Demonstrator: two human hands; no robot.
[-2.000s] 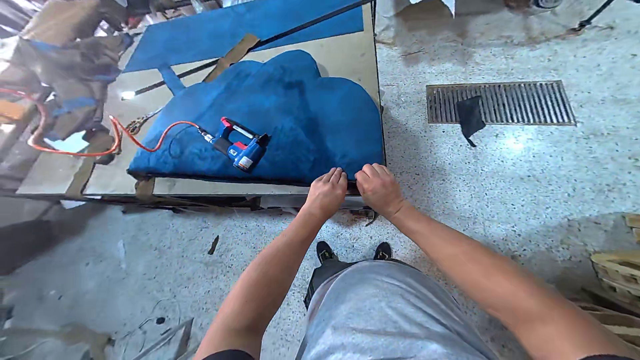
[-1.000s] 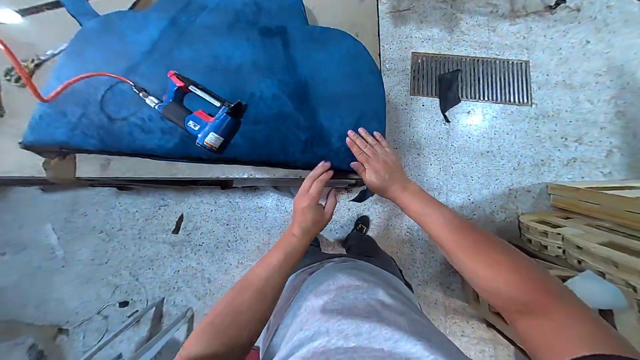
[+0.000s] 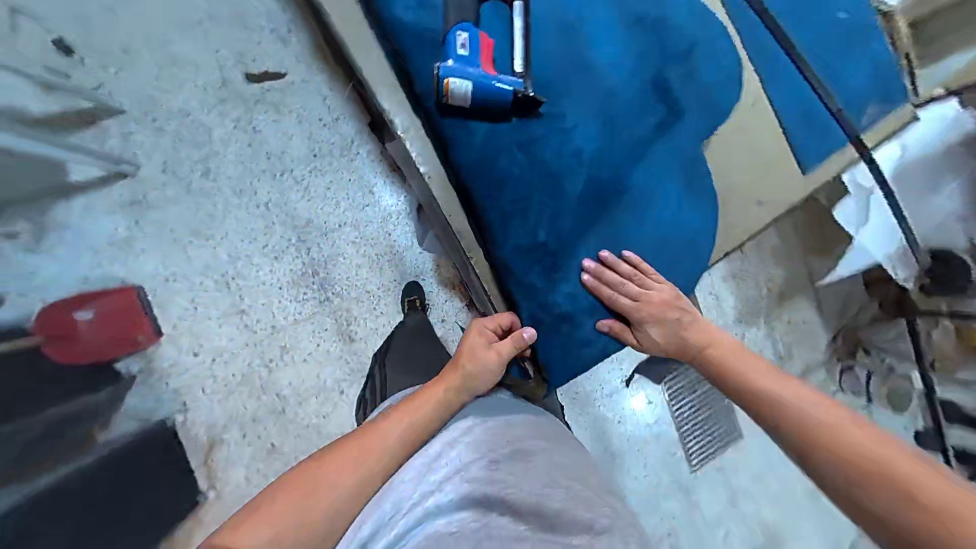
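Observation:
A blue fabric-covered panel with a scalloped edge [image 3: 610,175] lies on a pale worktable [image 3: 427,160]. My right hand [image 3: 644,309] rests flat on the fabric near the panel's outer edge, fingers slightly apart. At the near corner, my left hand [image 3: 492,351] is curled with thumb and fingers close together beside the panel's edge; whether it pinches the fabric is hidden. Farther up on the panel lies a blue and red pneumatic staple gun [image 3: 480,76], touched by neither hand.
A second blue piece [image 3: 831,76] lies at the table's far side, crossed by a black strip [image 3: 808,69]. White material [image 3: 907,183] hangs beyond the table. On the floor are a metal drain grate [image 3: 701,415] and, at left, a red dustpan-like object [image 3: 99,324].
The view has turned a lot. My hands, together at the panel's edge two seconds ago, are now apart: the right lies flat on the fabric, the left is curled at the corner.

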